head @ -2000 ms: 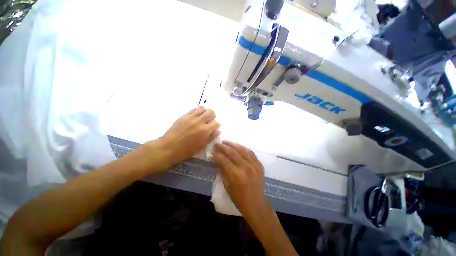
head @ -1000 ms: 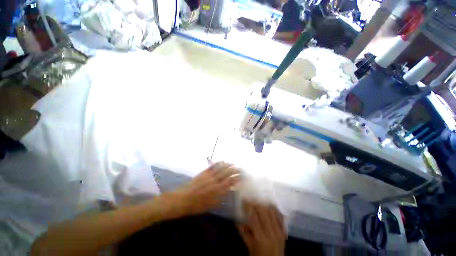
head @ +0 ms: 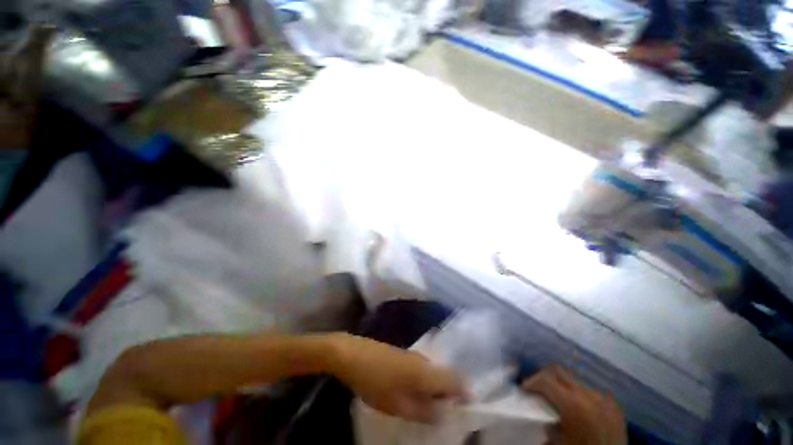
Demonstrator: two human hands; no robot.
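A white cloth piece (head: 500, 404) is bunched between my two hands, below the table's front edge. My left hand (head: 409, 382) grips its left part with the fingers closed. My right hand (head: 578, 408) holds its right end; the fingers are blurred and partly cut off by the lower edge. Larger white panels (head: 226, 252) hang over the table edge at the left. The sewing machine head (head: 626, 209) stands at the right, away from both hands. Blur hides the cloth's edges.
The grey front edge (head: 522, 300) of the table runs diagonally to the lower right. A beige, blue-edged surface (head: 539, 91) lies behind. White cloth heaps (head: 369, 26) are at the back. A red object (head: 96, 300) and dark cloth are at the left.
The view has swung left. Both hands have moved off the table's front area with the white piece, which is now lifted and bunched between them below the edge.
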